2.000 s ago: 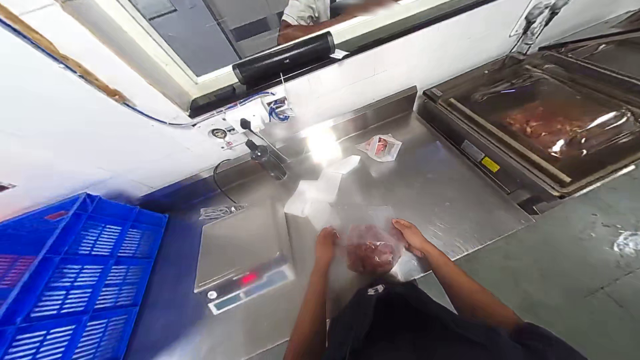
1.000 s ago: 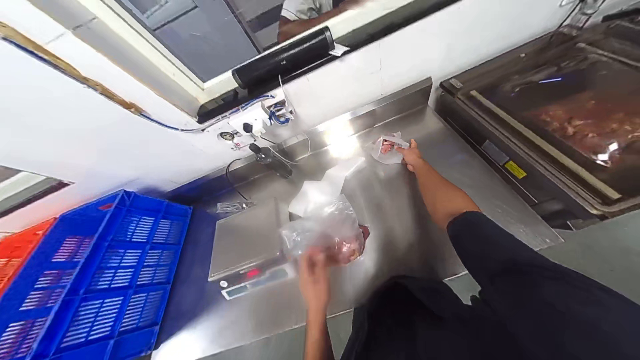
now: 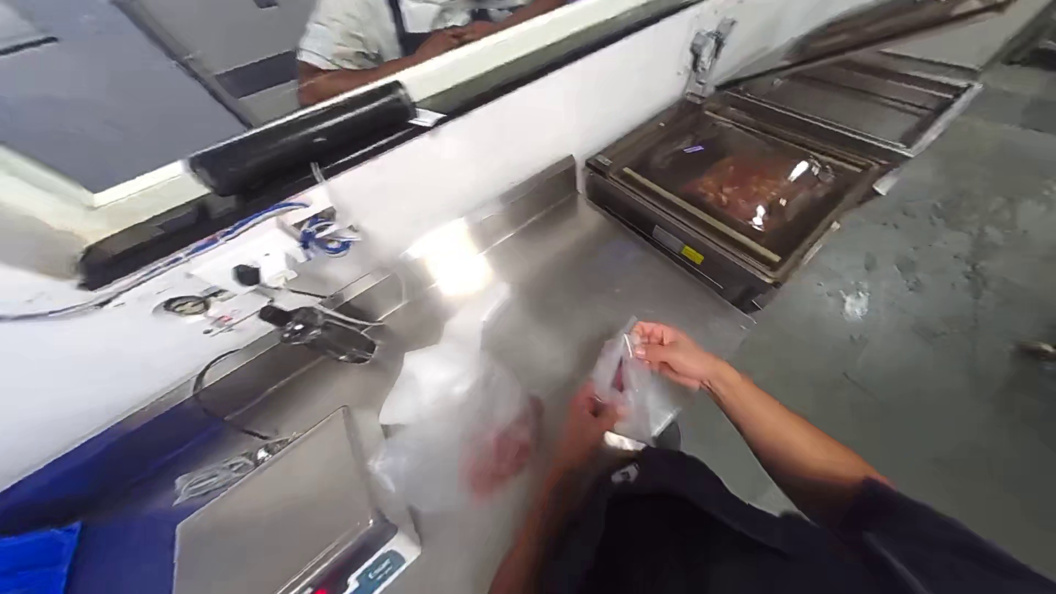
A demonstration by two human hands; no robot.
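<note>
Between my hands, near the counter's front edge, is a small clear plastic bag [image 3: 615,371] with something red inside. My right hand [image 3: 672,355] pinches the bag's upper edge. My left hand [image 3: 590,417] is blurred and closed on its lower left side. To the left of my hands, a larger clear bag with red meat [image 3: 499,450] lies on the steel counter [image 3: 569,280]. White sheets, paper or plastic [image 3: 433,379], lie beside and behind that bag. A bench scale [image 3: 285,511] with a steel platform stands at the lower left.
A chamber vacuum sealer [image 3: 726,190] with a see-through lid and reddish contents stands at the right end. A black corded device [image 3: 318,330] lies by the wall sockets. A blue crate [image 3: 37,561] shows at lower left. Behind the window are a person's arms [image 3: 462,41].
The small bag has come from the back of the counter to its front edge in my right hand. My left hand has left the larger meat bag and joined it. The view has swung right.
</note>
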